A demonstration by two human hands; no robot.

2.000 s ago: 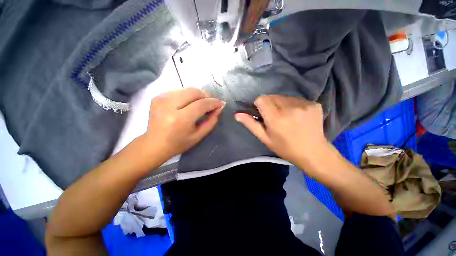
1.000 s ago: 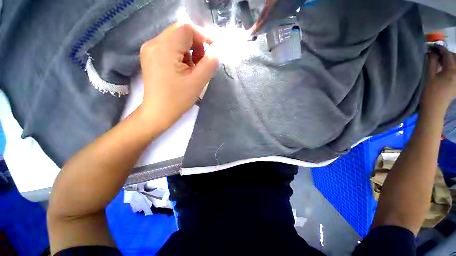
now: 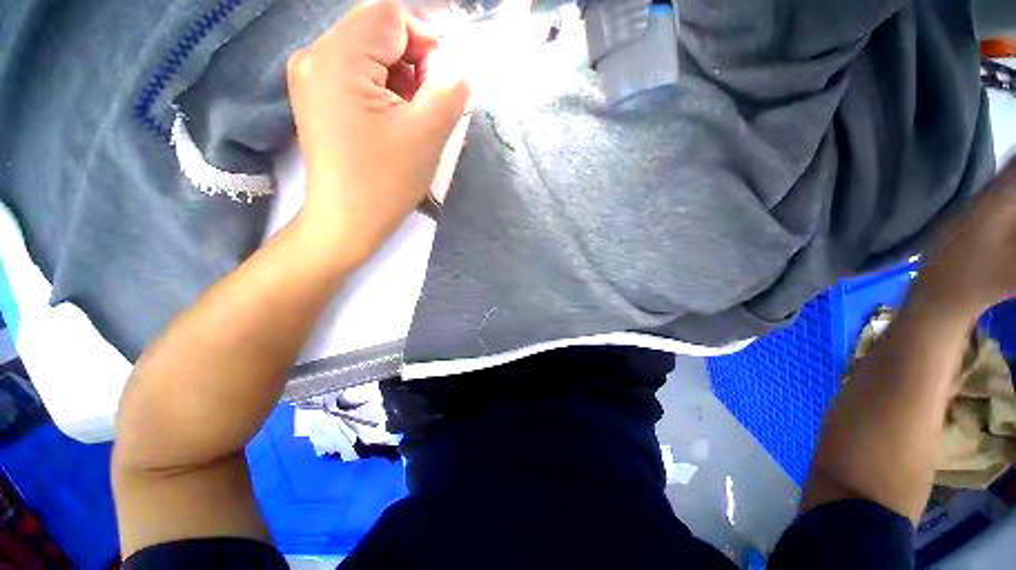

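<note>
The dark grey garment is spread over the sewing table, with a white edge strip along its near side. On its left part are a dark blue zigzag seam and a curved white fringed edge. My left hand is at the glaring needle area, thumb and forefinger pinched together; glare hides whether they grip cloth. My right hand is at the far right, blurred and partly cut off by the frame edge; its fingers are not clear. The machine's metal parts show at the top.
The table's ruler-marked front edge runs below the cloth. A blue bin with white scraps is below left. Another blue bin and khaki cloth are below right. An orange item lies at the right edge.
My right hand has gone from the cloth to the orange item at far right, then lower toward the frame edge. My left hand has moved up to the needle area. The view has shifted.
</note>
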